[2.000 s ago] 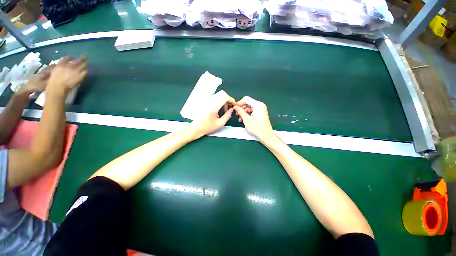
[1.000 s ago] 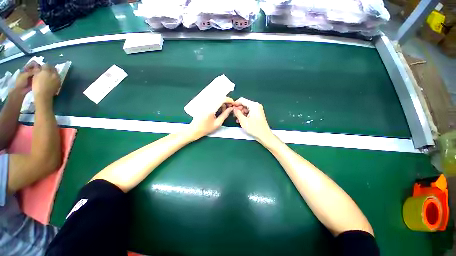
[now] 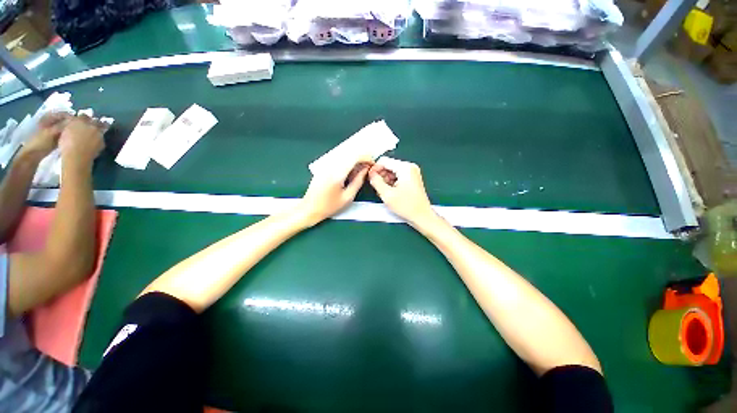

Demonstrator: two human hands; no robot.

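Observation:
My left hand (image 3: 333, 192) and my right hand (image 3: 402, 189) meet at the fingertips over the near edge of the green belt (image 3: 517, 129). Whether anything small is between the fingers cannot be told. White boxes (image 3: 353, 148) lie together on the belt just beyond my left hand, partly hidden by it. Two white boxes (image 3: 145, 139) lie side by side, tilted, on the belt to the left. Another white box (image 3: 242, 69) lies at the belt's far rail.
A neighbouring worker's hands (image 3: 74, 133) are over white pieces at the far left, above a pink mat (image 3: 58, 282). An orange tape dispenser (image 3: 701, 319) stands at the right. Bagged items (image 3: 517, 20) are heaped beyond the far rail (image 3: 420, 55).
A box appears beside the neighbour, then a second one. The boxes by my left hand and the one at the far rail have shifted right. My hands stay nearly in place, fingertips together.

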